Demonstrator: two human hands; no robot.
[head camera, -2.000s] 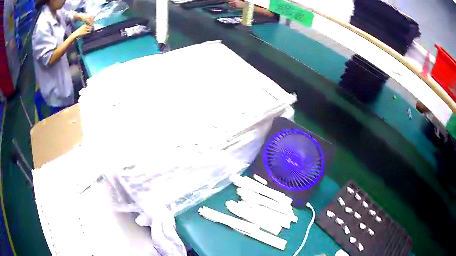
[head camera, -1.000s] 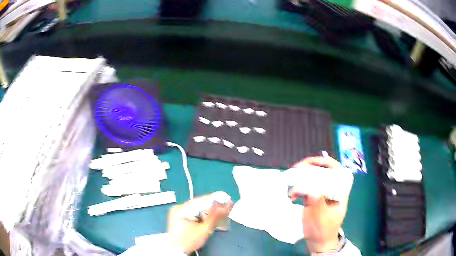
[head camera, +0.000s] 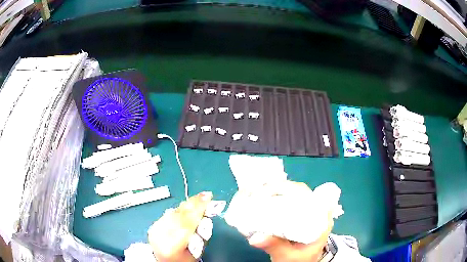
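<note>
My left hand (head camera: 176, 230) is at the lower centre, fingers curled, with a small whitish piece (head camera: 216, 207) between thumb and fingertips; what it is cannot be told. White shapes cover or lie at its lower fingers. My right hand (head camera: 294, 249) is just to the right, closed under a bunched white cloth (head camera: 287, 210). Any part inside the cloth is hidden. A flap of white cloth or sheet (head camera: 257, 170) extends behind it. Small white inserts (head camera: 223, 109) stand in three rows on the left half of the black ribbed tray (head camera: 294, 120). The hands are apart.
Desk fan (head camera: 113, 108) at left, its white cord (head camera: 179, 161) curving toward my left hand. Long white strips (head camera: 128, 199) lie below the fan. Wrapped white stack (head camera: 43, 138) far left. Blue-white sachet (head camera: 353, 131). Right slotted tray (head camera: 414, 202) holds white housings (head camera: 411, 138) at its far end.
The view has turned from the white stack to the bench. Since one second ago, my right hand has moved left and lower and now has the cloth bunched in it; my left hand has moved slightly left.
</note>
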